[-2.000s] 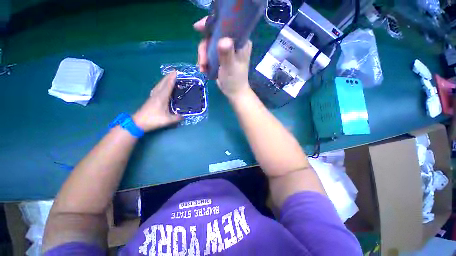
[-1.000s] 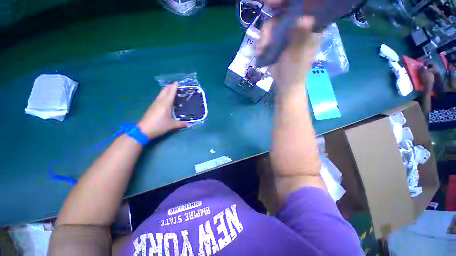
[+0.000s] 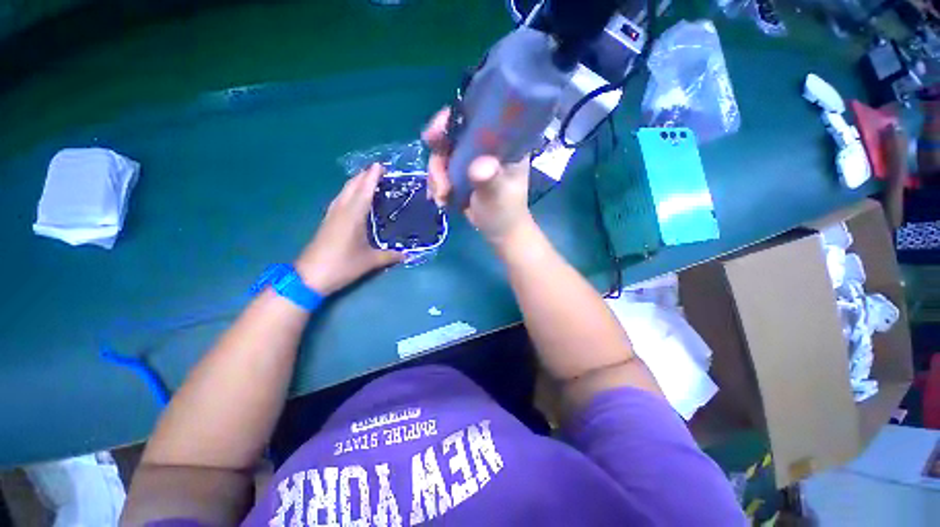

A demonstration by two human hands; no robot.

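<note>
The white-rimmed housing (image 3: 409, 216) lies on the green bench with its dark inside facing up, on a clear crinkled plastic bag (image 3: 387, 157). My left hand (image 3: 345, 232) holds the housing by its left and lower edges. My right hand (image 3: 489, 187) grips the thick grey electric screwdriver (image 3: 507, 111) just above and right of the housing. The screwdriver's tip is hidden behind its body and my fingers, so contact with the housing cannot be told. The silver-white screw feeder (image 3: 590, 98) stands behind the screwdriver, partly covered by it.
A flat white stack (image 3: 87, 196) lies at the left. A teal power supply (image 3: 677, 187) and clear bag (image 3: 693, 82) stand right. A pale strip (image 3: 436, 340) lies at the bench edge. A cardboard box (image 3: 799, 345) with white parts is below right. Another person's arm (image 3: 899, 149) shows far right.
My right hand has brought the screwdriver back from over the feeder, left and down to the housing's right side. My left hand still holds the housing. The view has shifted slightly.
</note>
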